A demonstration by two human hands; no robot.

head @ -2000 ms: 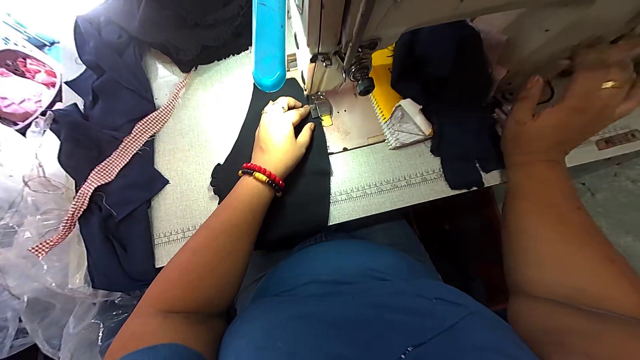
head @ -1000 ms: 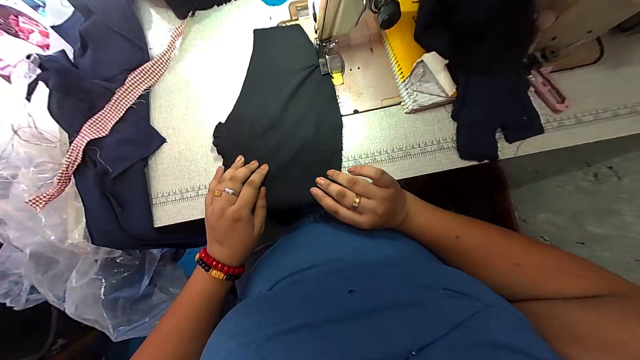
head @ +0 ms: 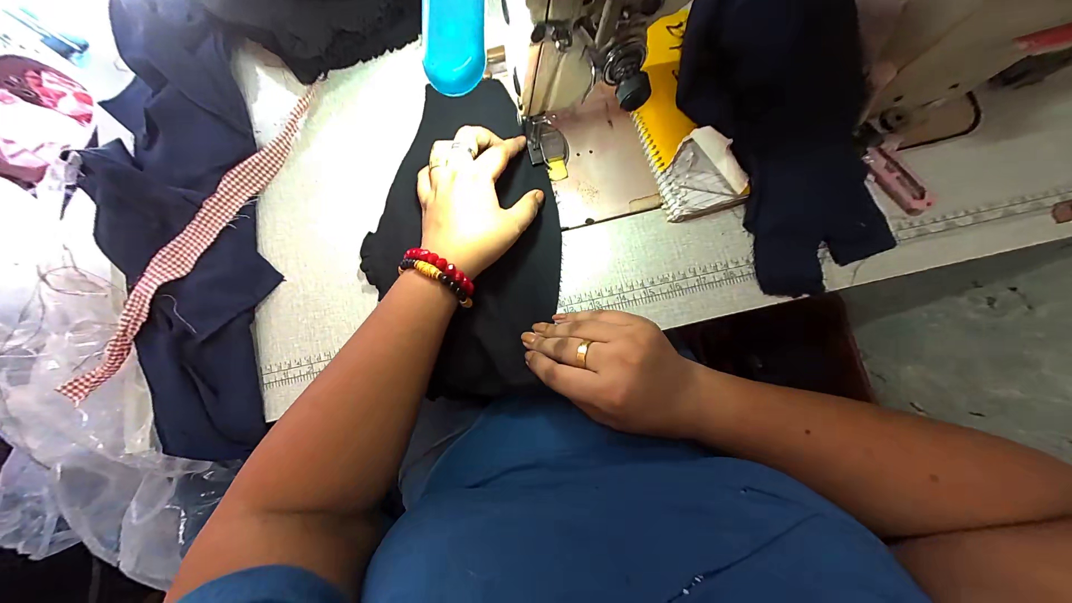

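Black fabric [head: 502, 335] lies on the sewing machine table, its right edge passing by the presser foot [head: 534, 151] of the sewing machine [head: 561, 71]. My left hand [head: 473, 197] rests on the fabric with fingers spread, the fingertips close to the presser foot. Bent over the fabric's lower right edge at the table's front is my right hand [head: 607, 364]; whether its fingertips pinch the cloth I cannot tell. The lower end of the fabric hangs down towards my lap.
Navy fabric [head: 193, 251] and a red checked strip [head: 201, 213] lie at left, beside clear plastic [head: 75, 469]. A blue plastic object [head: 454, 46] hangs over the top. Right of the machine are a yellow spiral notebook [head: 662, 109], dark cloth [head: 775, 151] and a pink tool [head: 900, 180].
Since one second ago my left hand has moved up the black fabric towards the presser foot. My right hand, at the far right two seconds ago, is now at the fabric's lower edge.
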